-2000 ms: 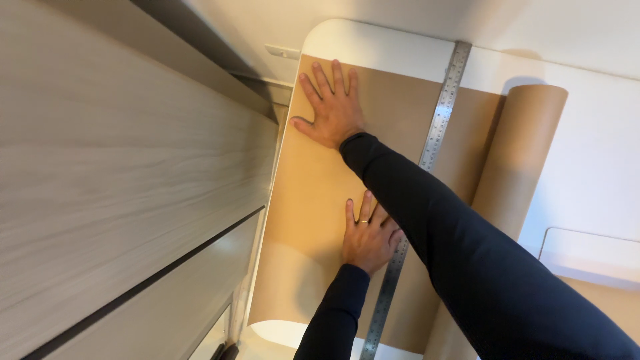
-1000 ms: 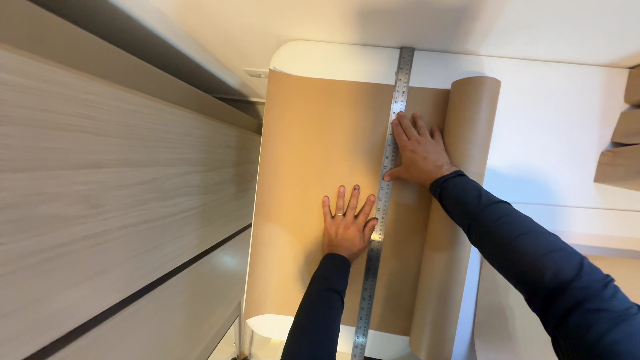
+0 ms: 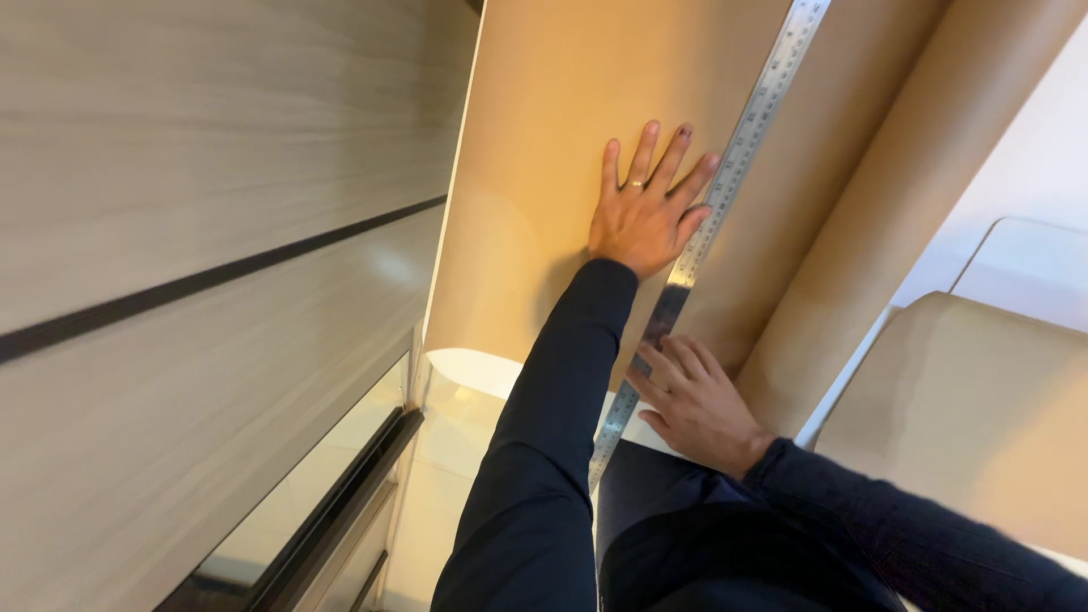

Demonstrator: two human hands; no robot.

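Brown kraft paper (image 3: pixel 544 195) lies over a white table, its right side still a thick roll (image 3: pixel 892 204). A long steel ruler (image 3: pixel 748 127) runs lengthwise across the flat sheet and past its near edge. My left hand (image 3: pixel 642 217), with a ring on one finger, presses flat on the paper with fingers spread; its thumb and forefinger are at the ruler's left edge. Nearer to me, my right hand (image 3: pixel 701 404) rests at the ruler by the paper's near edge, fingertips on the metal. Whether those fingers grip the ruler is unclear.
A wood-grain cabinet front (image 3: pixel 212 170) with a dark groove stands close along the left. Below it is a dark-edged shelf or drawer (image 3: pixel 340 501). A beige padded seat or chair back (image 3: pixel 977 408) is at the right. The table's white rounded corner (image 3: pixel 476 370) shows beneath the paper.
My right hand has moved from the far left of the paper to the ruler's upper part, then down to its near end. My left hand stays flat beside the ruler. The view has tilted downward.
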